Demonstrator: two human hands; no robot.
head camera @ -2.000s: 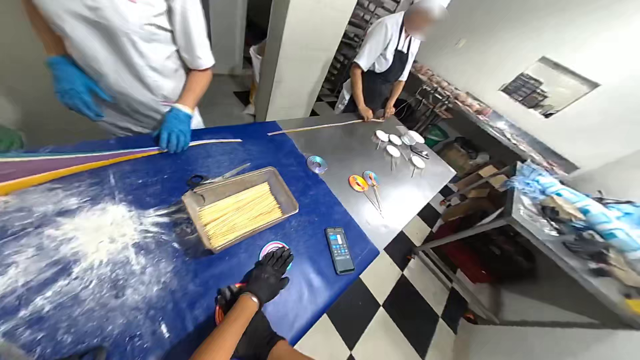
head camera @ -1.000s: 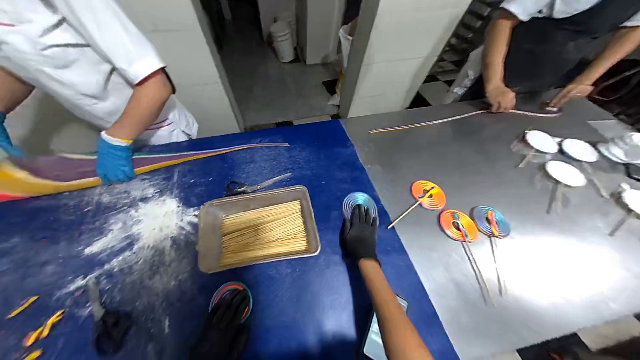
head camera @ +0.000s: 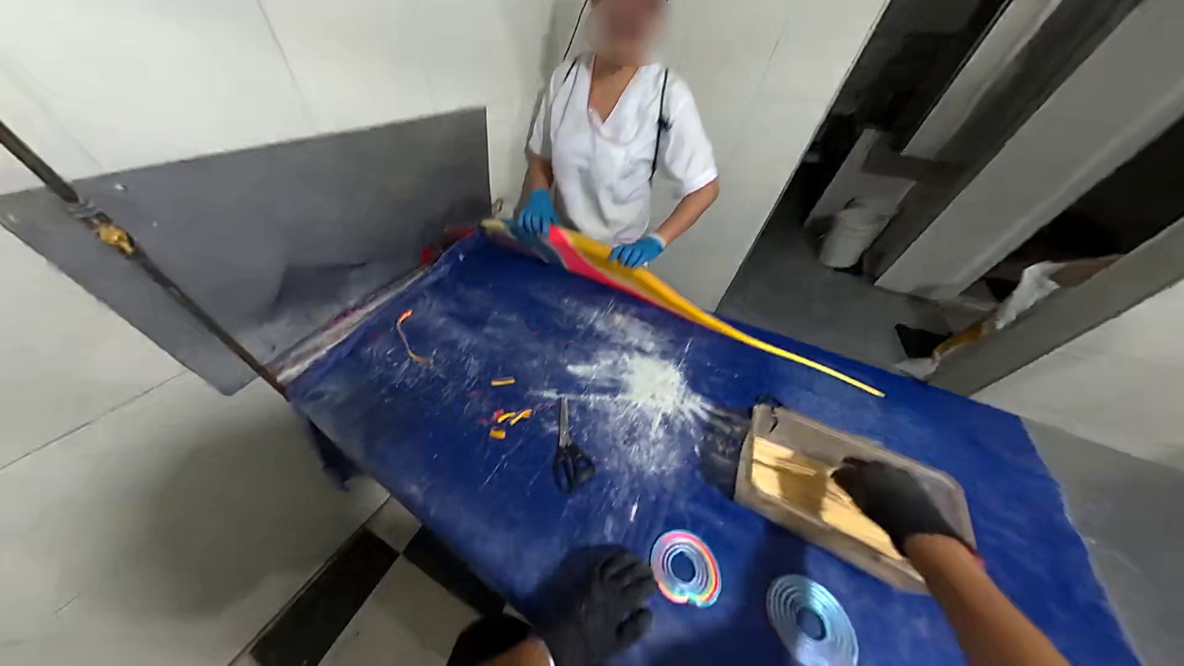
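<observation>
My left hand [head camera: 601,601], in a black glove, rests on the blue table covering, fingers somewhat spread, beside a pink, yellow and blue coiled spiral disc [head camera: 685,568]. With its black-gloved fingers bent down, my right hand [head camera: 893,499] reaches into a grey tray [head camera: 805,529] of thin wooden sticks [head camera: 786,472]; whether it grips any is hidden. A pale blue coiled disc [head camera: 811,622] lies between my hands, near the front edge. Black-handled scissors [head camera: 571,462] lie left of the tray, with small orange and yellow cut pieces [head camera: 511,418] close by.
Across the table a co-worker's blue-gloved hands [head camera: 638,250] hold a long, tapering striped candy rope [head camera: 675,301]. White powder [head camera: 652,384] is spread mid-table. A curled orange strip [head camera: 407,335] lies at the left. Black tongs or scissors [head camera: 768,403] touch the tray's far left corner.
The view has swung left. My right hand has moved from the pale blue disc to the tray of sticks. My left hand has come off the pink-edged disc and is now beside it.
</observation>
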